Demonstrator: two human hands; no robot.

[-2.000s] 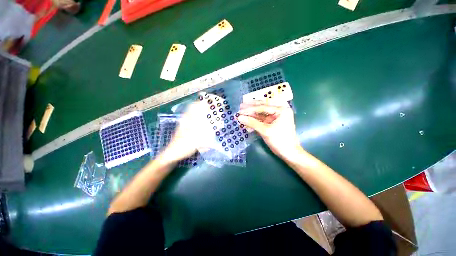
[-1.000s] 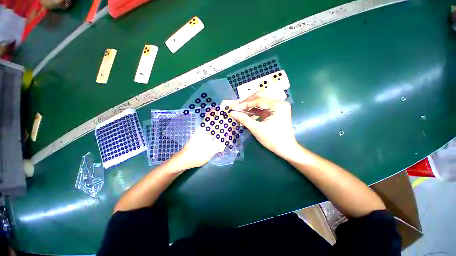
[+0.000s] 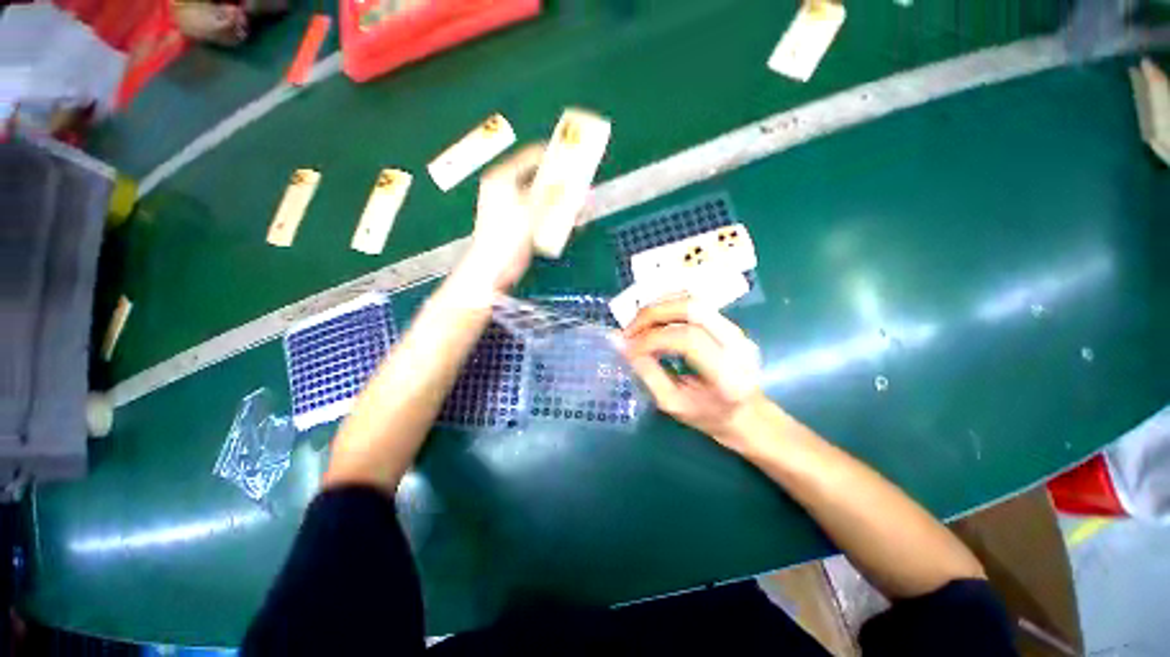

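Note:
My left hand [image 3: 503, 218] holds a pale phone-shaped panel [image 3: 571, 180] upright over the metal rail; both are slightly blurred. My right hand [image 3: 703, 372] is pinched at the right end of a clear ring film [image 3: 552, 318], which is seen nearly edge-on and blurred between my hands. Pale panels with dark and gold dots [image 3: 693, 261] lie overlapping on a dark ring sheet [image 3: 667, 223], just beyond my right fingers. Ring sheets [image 3: 488, 379] lie under and beside the film, partly hidden by my left forearm.
A white-edged ring sheet [image 3: 340, 359] and crumpled clear plastic [image 3: 257, 443] lie left. Beyond the rail [image 3: 757, 132], several panels [image 3: 381, 212] lie spaced on the belt near a red tray [image 3: 423, 32]. Small ring bits lie at right. A cardboard box [image 3: 1026, 552] is below the bench edge.
My left hand has moved up and away from the ring film and now holds a panel over the rail. My right hand has moved slightly down and right. The film has tilted.

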